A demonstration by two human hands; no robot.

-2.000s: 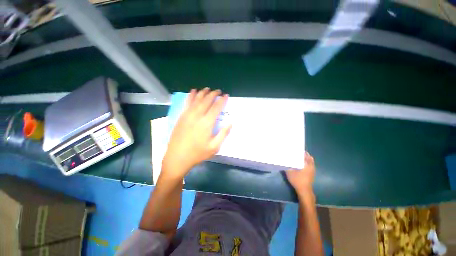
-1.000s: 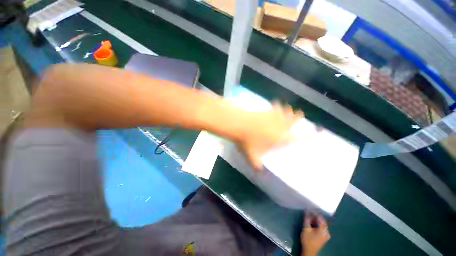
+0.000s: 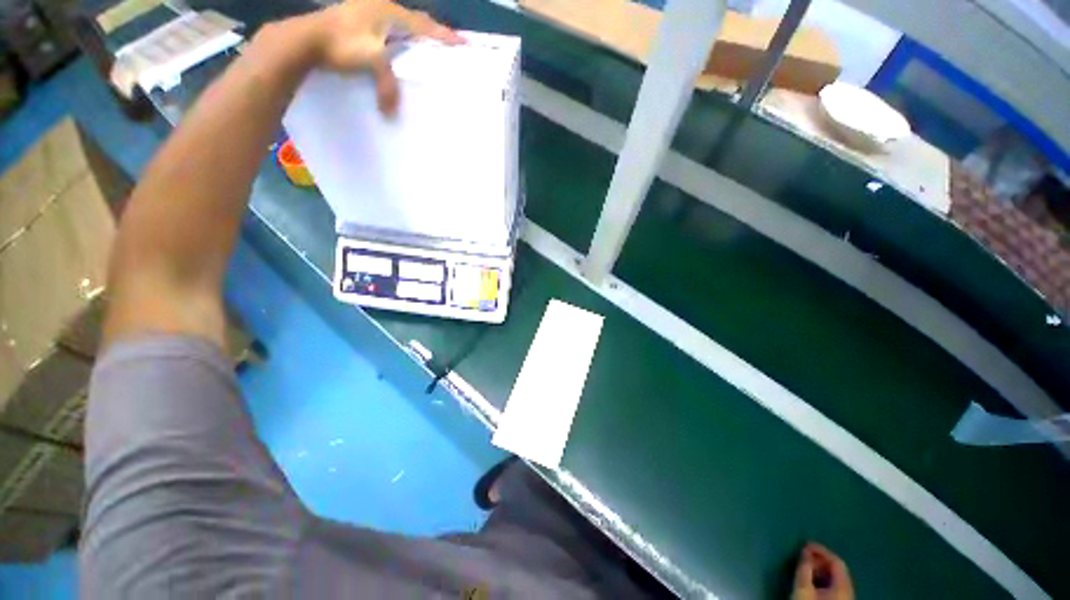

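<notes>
A white retail box (image 3: 413, 147) lies on the digital counting scale (image 3: 425, 279) and covers its plate; the display and keypad show below it. My left hand (image 3: 366, 45) rests over the box's far edge with the fingers spread across it, thumb on the top face. My right hand (image 3: 824, 574) is at the bottom right over the green bench, cut off by the picture's edge, with fingers curled; whether it pinches anything small cannot be told. A pale sticker sheet (image 3: 552, 384) lies on the bench beside the scale.
An orange tape dispenser (image 3: 293, 164) sits left of the scale. A white post (image 3: 657, 141) rises from the bench frame. Brown cartons (image 3: 53, 281) stand on the floor at left. A label strip (image 3: 1009, 427) hangs at right. A white bowl-like item (image 3: 865, 116) sits on the far shelf.
The white box has moved left from the bench onto the scale with my left hand. My right hand has let go of it and stays at the lower right. The view has turned left.
</notes>
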